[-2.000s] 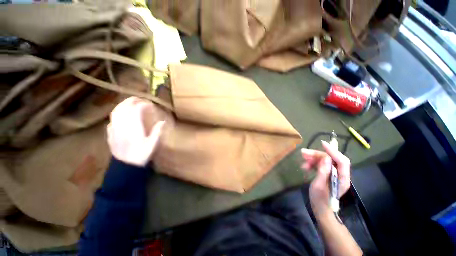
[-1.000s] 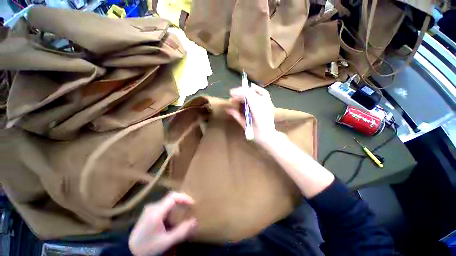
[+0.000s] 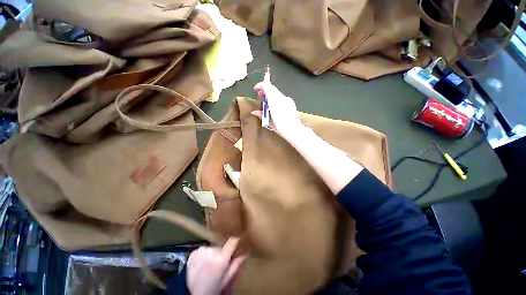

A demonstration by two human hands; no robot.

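Note:
A tan tote bag [image 3: 300, 190] lies before me, its opening facing left and showing an orange-brown inner pocket [image 3: 222, 158]. A pale webbing tab with metal hardware [image 3: 200, 197] sticks out of the opening. One handle loop [image 3: 156, 124] reaches left at the top; another, blurred, [image 3: 173, 218] is near my left hand. My right hand [image 3: 280, 109] holds a slim white-and-blue pen-shaped tool [image 3: 266, 101] upright at the bag's upper corner. My left hand [image 3: 216, 266] is at the bag's lower left edge, its fingers on the fabric; its grip is blurred.
Tan bags [image 3: 104, 167] are heaped at the left, more [image 3: 323, 34] at the far side. Yellow sheets [image 3: 230, 52] lie between them. At the right are a power strip [image 3: 424, 80] with black adapter, red can [image 3: 443, 118], yellow-handled tool [image 3: 454, 166] and black cable [image 3: 429, 187].
The bag has been turned and opened, its opening now to the left. My right hand moved from the right side to the bag's upper corner with the tool. My left hand moved down to the lower edge.

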